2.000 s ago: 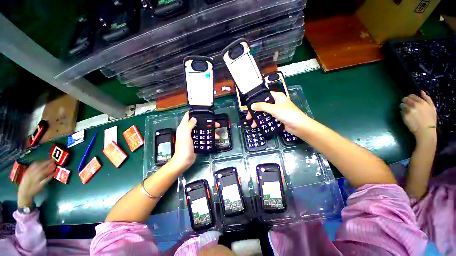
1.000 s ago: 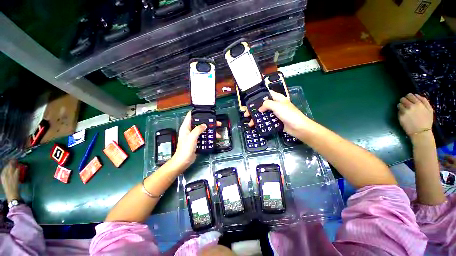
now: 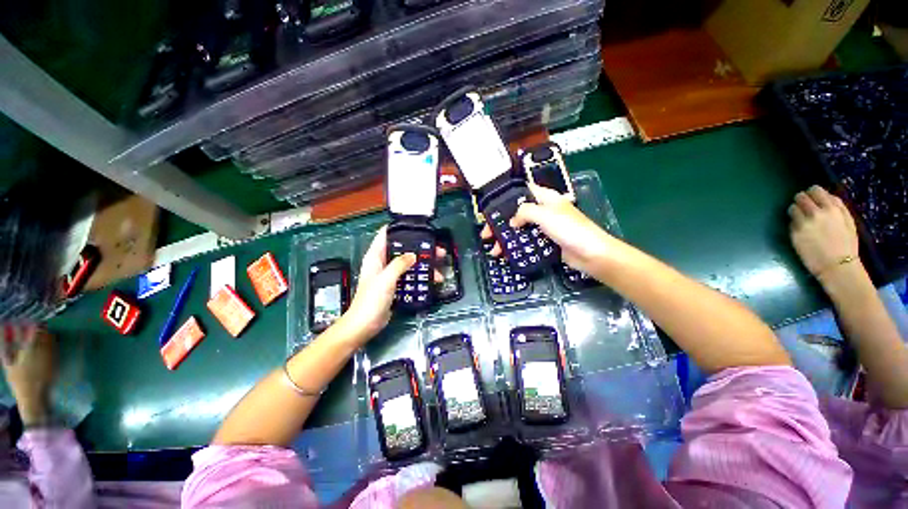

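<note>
My left hand [image 3: 376,283] holds an open flip phone [image 3: 412,184] upright, its thumb on the black keypad and its screen lit white. My right hand [image 3: 548,227] holds a second open flip phone [image 3: 480,149], tilted to the left, its thumb at the top of the keypad. Its screen is also white. The upper halves of the two phones are close together. Both hands are above a clear blister tray [image 3: 647,338]. Closed flip phones [image 3: 539,374] lie in its pockets. Another open flip phone [image 3: 546,171] lies behind my right hand, partly hidden.
Stacked blister trays [image 3: 418,75] stand behind. Orange-red blocks [image 3: 231,309], a blue pen [image 3: 177,306] and a red-and-black device [image 3: 121,313] lie at left. A brown board [image 3: 677,84], cardboard box [image 3: 787,38] and black parts tray [image 3: 856,149] are at right. Other people's hands show at both sides.
Both held phones have come closer together, the left one moving slightly right. My left thumb has moved onto the keypad. A small red block at the left is gone from the bench.
</note>
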